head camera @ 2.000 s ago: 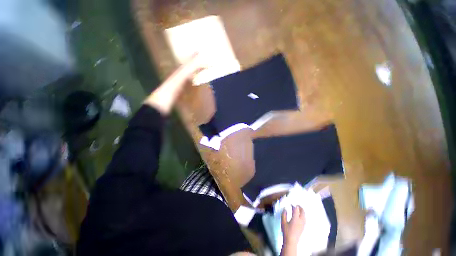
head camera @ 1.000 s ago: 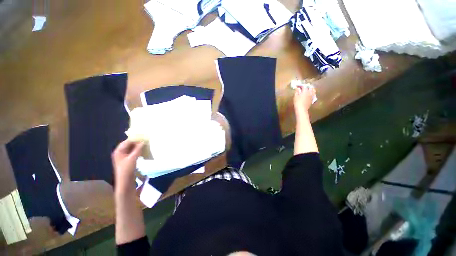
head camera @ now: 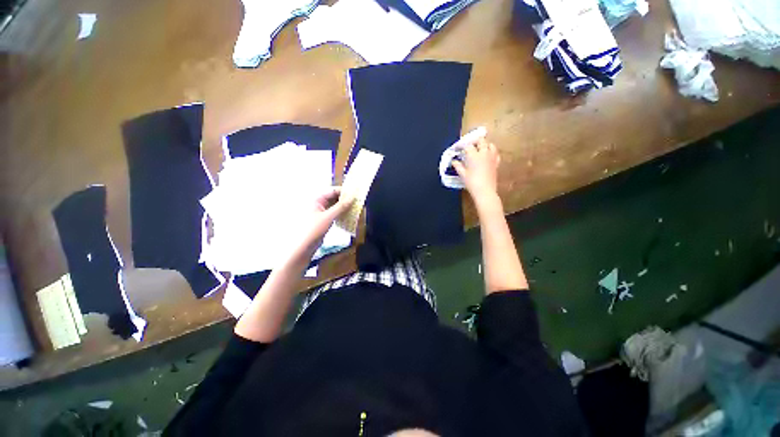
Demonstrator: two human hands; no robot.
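Note:
My left hand (head camera: 332, 208) holds a cream label strip (head camera: 361, 183) over the left edge of a black cut panel (head camera: 409, 128). My right hand (head camera: 477, 162) holds a looped white strip (head camera: 448, 164) at that panel's right edge. A pile of white cut panels (head camera: 265, 205) lies left of it, on a black panel with a curved top. Two more black cut panels lie further left, one wide (head camera: 167, 188) and one narrower (head camera: 85, 247). A cream label sheet (head camera: 60, 311) lies beside the narrower one.
The brown wooden table (head camera: 171, 77) carries white panels (head camera: 363, 30) at the back, a tied black and white bundle (head camera: 582, 51) at the back right, and a crumpled white scrap (head camera: 689, 70) beside white cloth (head camera: 735, 30). Scraps litter the green floor (head camera: 556, 273) near the table edge.
My left hand has moved right from the white pile, now with the cream strip. My right hand has moved left to the black panel with the white strip. The view has shifted too.

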